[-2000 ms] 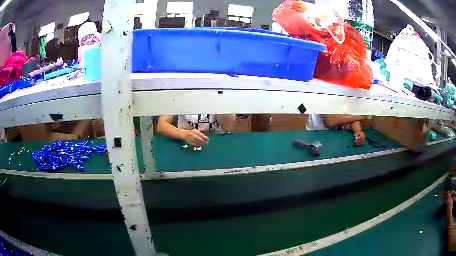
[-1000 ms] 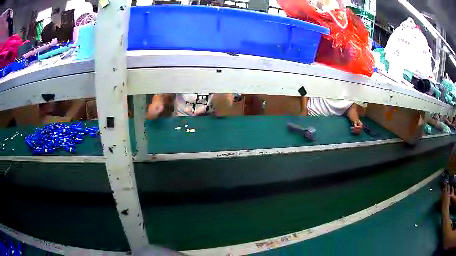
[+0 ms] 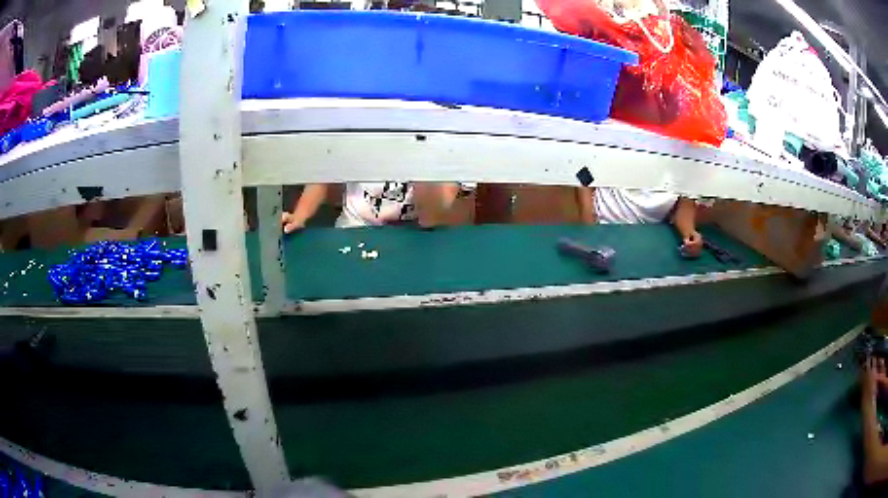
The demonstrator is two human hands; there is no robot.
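Observation:
Neither of my hands can be made out. A blurred greyish shape (image 3: pixel 316 488) is cut off by the bottom edge; I cannot tell what it is. The dark green conveyor belt (image 3: pixel 467 409) runs across in front of me between pale rails. A dark blurred object (image 3: pixel 29 352) is on its far left part. A few blue parts (image 3: pixel 19 479) lie at the bottom left corner. On the far bench are a heap of blue parts (image 3: pixel 112 270), small white pieces (image 3: pixel 368 254) and a dark unit (image 3: pixel 587 254) lying on its side.
A white chipped post (image 3: pixel 229 292) stands in front of the belt at left. The shelf (image 3: pixel 438 158) above holds a blue tub (image 3: pixel 428 63) and a red bag (image 3: pixel 672 83). People sit opposite, one hand (image 3: pixel 690 243) on the bench. Another person's arm (image 3: pixel 873 418) is at the right edge.
The view has tilted down, so the shelf and far bench sit higher. The opposite person's hand has left the white pieces. The greyish shape and the dark object at left have appeared.

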